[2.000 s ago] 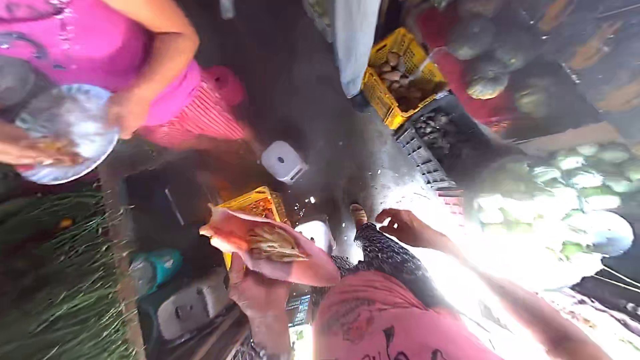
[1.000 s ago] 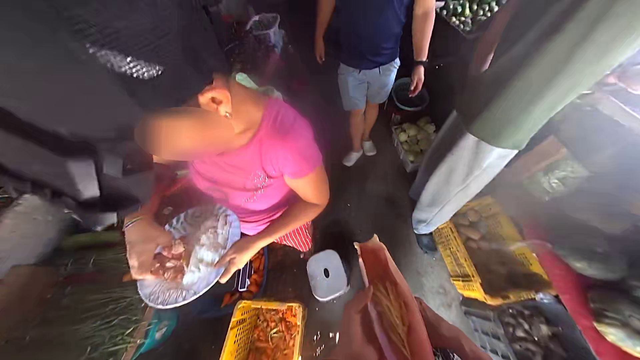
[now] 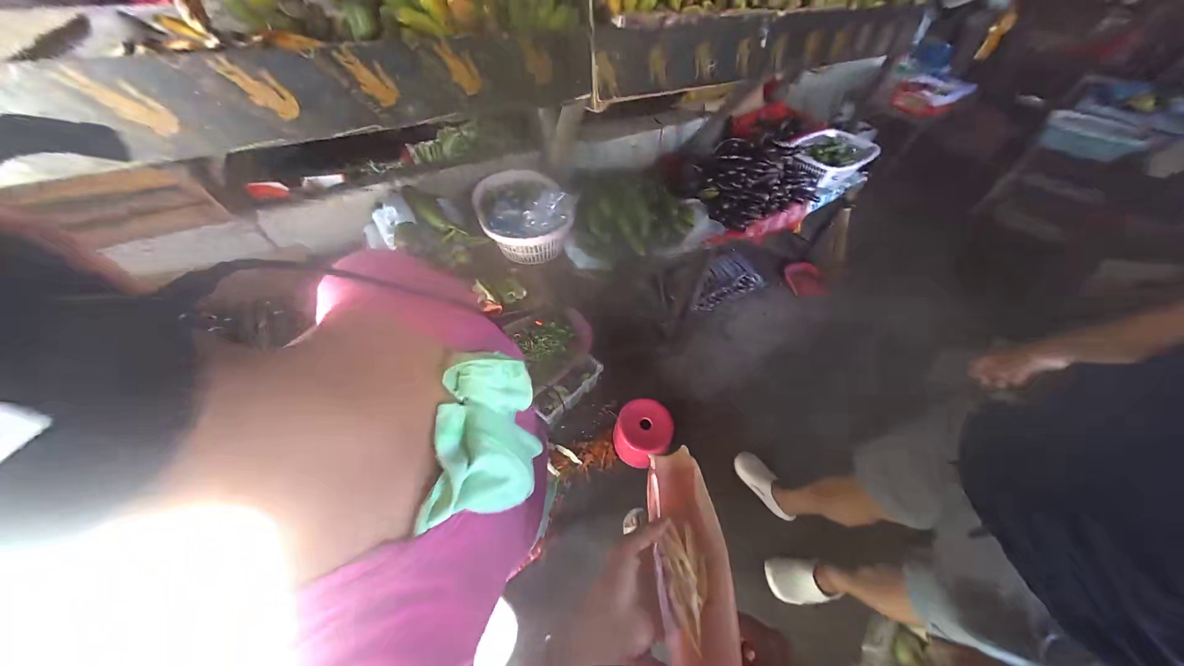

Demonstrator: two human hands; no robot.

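At the bottom centre, a translucent pink plastic bag (image 3: 705,518) with pale yellowish strips (image 3: 683,578) inside points away from me. My left hand (image 3: 622,597) grips its left side, with a finger lying over the edge. Only part of my right hand (image 3: 763,640) shows, dark and blurred, at the bag's lower right side. What the strips are, I cannot tell. Just past the bag's far end is a round red plastic stool (image 3: 644,433) with a hole in its top.
A person in pink with a green cloth (image 3: 490,444) is close on the left. Another in dark blue (image 3: 1078,472) stands right, feet in white shoes (image 3: 794,581). Ahead are a white basket (image 3: 525,217), eggplants (image 3: 754,180), green vegetables (image 3: 629,213) and a long stall edge (image 3: 518,79).
The view has swung strongly. My right hand, apart from the bag two seconds ago, is now at its side. My left hand still holds the bag.
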